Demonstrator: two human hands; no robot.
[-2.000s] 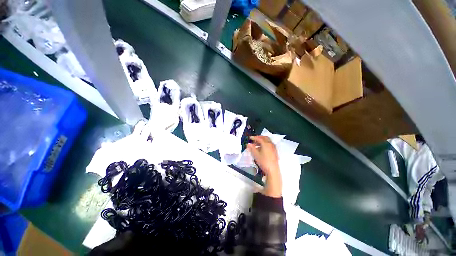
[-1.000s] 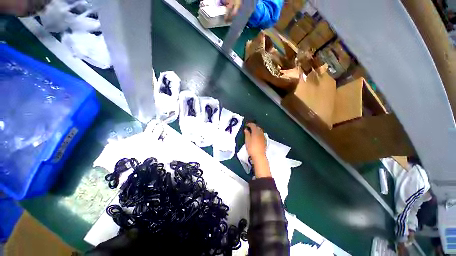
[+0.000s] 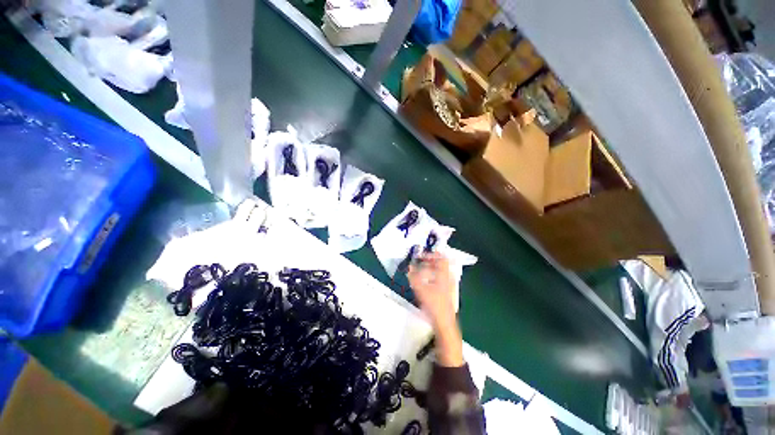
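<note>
My right hand (image 3: 433, 285) is blurred, over the white sleeves on the belt. A dark loop shows at its fingertips; I cannot tell whether it is held. Two sleeves just beyond the fingers bear a small black cable (image 3: 409, 223) and another black cable (image 3: 431, 242). Left of them, a white sleeve (image 3: 347, 231) and others in a row each carry one cable. A large tangled black cable pile (image 3: 280, 340) lies on a white sheet (image 3: 195, 255) in front of me. My left hand is not visible; a dark sleeve shows at the bottom edge.
A blue tote (image 3: 76, 204) stands at the left. A grey post (image 3: 223, 102) rises between it and the belt (image 3: 501, 289). Across the belt are an open carton (image 3: 518, 166), a white stack (image 3: 357, 21) and a person in a white striped jacket (image 3: 671, 314).
The sleeves with cables have shifted up and left. Cables now show on two sleeves at the right end. My right hand has drawn back slightly toward me. The blue-sleeved person's hand has left the white stack.
</note>
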